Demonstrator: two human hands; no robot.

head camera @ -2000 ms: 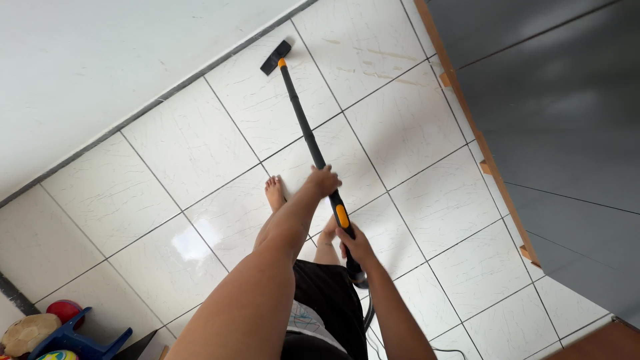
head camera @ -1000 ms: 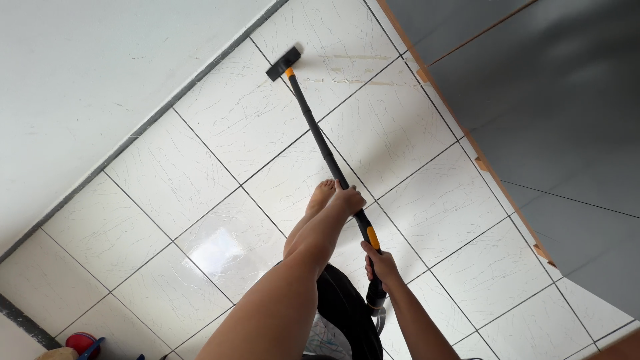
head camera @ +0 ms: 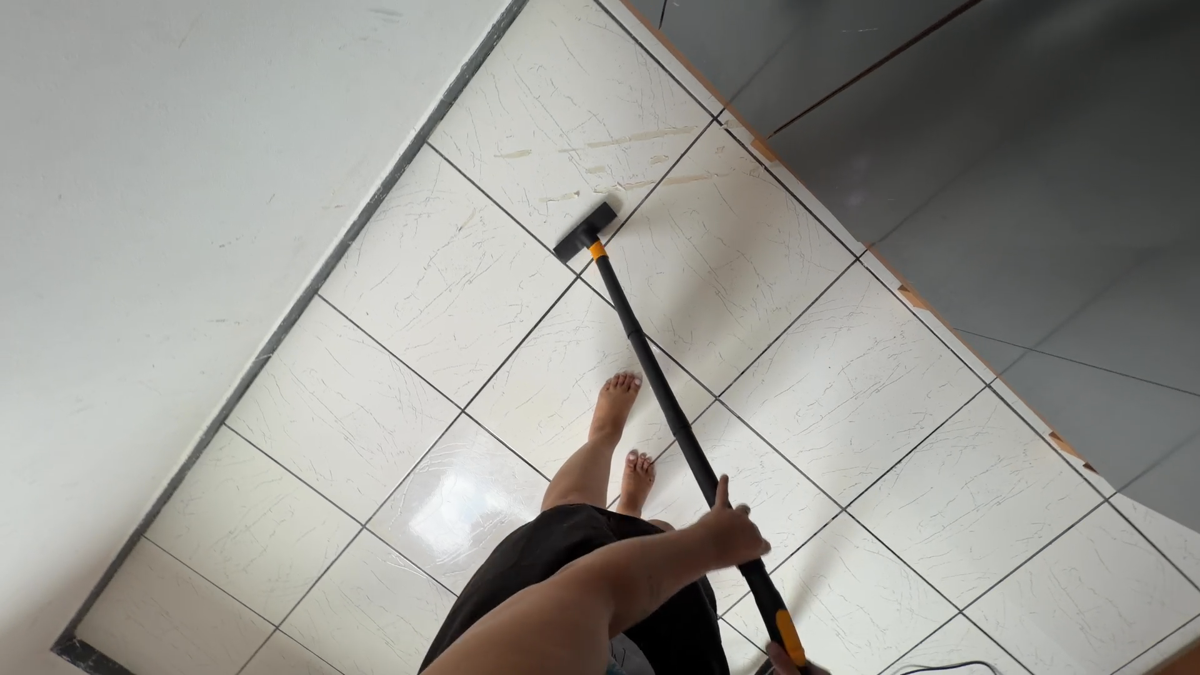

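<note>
A black vacuum cleaner wand (head camera: 661, 384) with orange parts slants across the tiled floor. Its flat black floor head (head camera: 585, 232) lies on the tiles beside tan streaks (head camera: 647, 139). My left hand (head camera: 733, 534) is closed around the wand's middle, index finger extended along it. Lower down, at the bottom edge of the head view, my right hand (head camera: 786, 660) holds the wand near its orange grip section; most of that hand is cut off or hidden behind the wand.
A white wall (head camera: 187, 187) with a grey skirting strip runs along the left. A large grey panelled surface (head camera: 1012, 187) with a wood-coloured edge borders the right. My bare feet (head camera: 615, 398) stand left of the wand. A dark cable (head camera: 952, 667) lies at the bottom right.
The floor head has come back from beside the skirting strip to the near side of the tan streaks. Both hands have moved lower in the view with the wand. The view has shifted.
</note>
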